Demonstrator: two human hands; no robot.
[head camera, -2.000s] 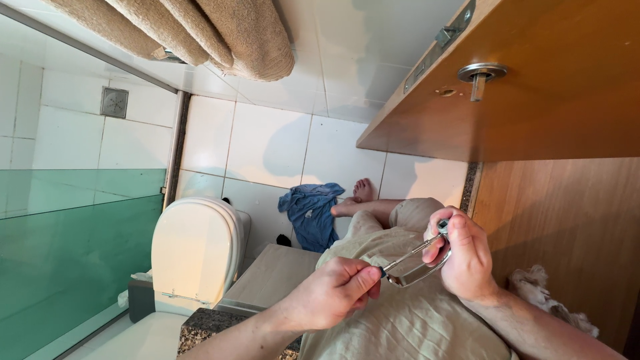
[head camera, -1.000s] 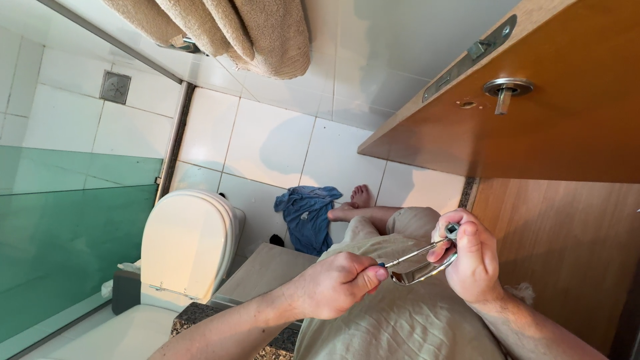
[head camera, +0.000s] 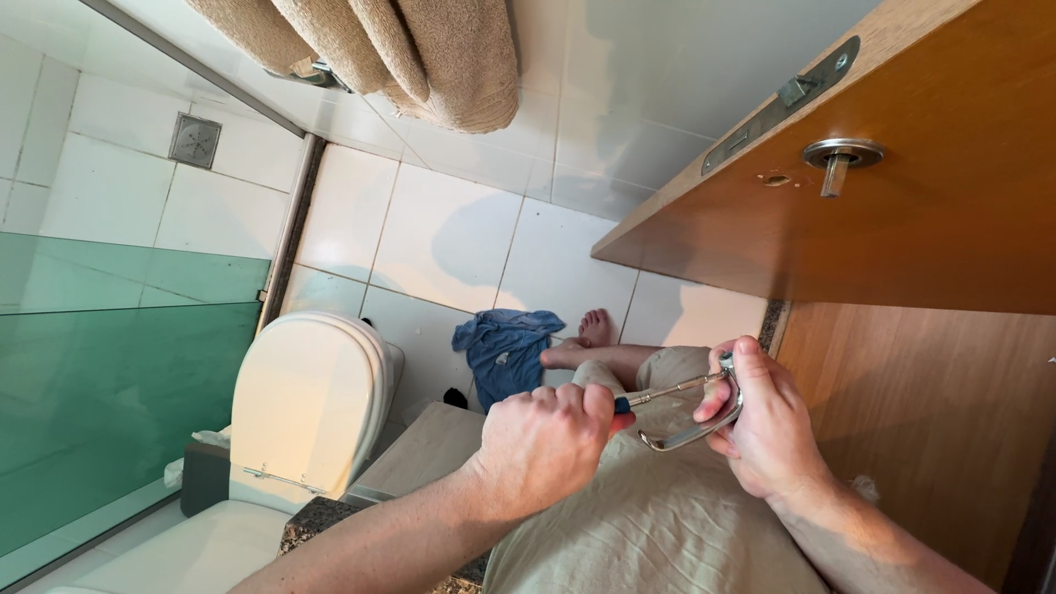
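Observation:
My left hand (head camera: 544, 441) is closed around the dark blue handle of a screwdriver (head camera: 676, 388), whose metal shaft points right. The shaft's end meets a chrome door lever handle (head camera: 693, 431) at its collar, and my right hand (head camera: 771, 421) grips that end. The lever's curved free end hangs below the shaft. Both hands are above my lap. On the wooden door (head camera: 940, 181) at the upper right, a square spindle (head camera: 835, 175) sticks out of a round metal plate (head camera: 843, 152). A hole shows in the door beside the plate.
A toilet with its lid down (head camera: 305, 404) stands at the left, near a green glass shower panel (head camera: 124, 412). Beige towels (head camera: 445, 58) hang above. A blue cloth (head camera: 503, 355) lies on the tiled floor beside my foot. A granite edge (head camera: 318, 524) is under my left forearm.
My left hand has turned on the screwdriver, with its back now facing up. The lever handle stays in my right hand, its free end swung lower.

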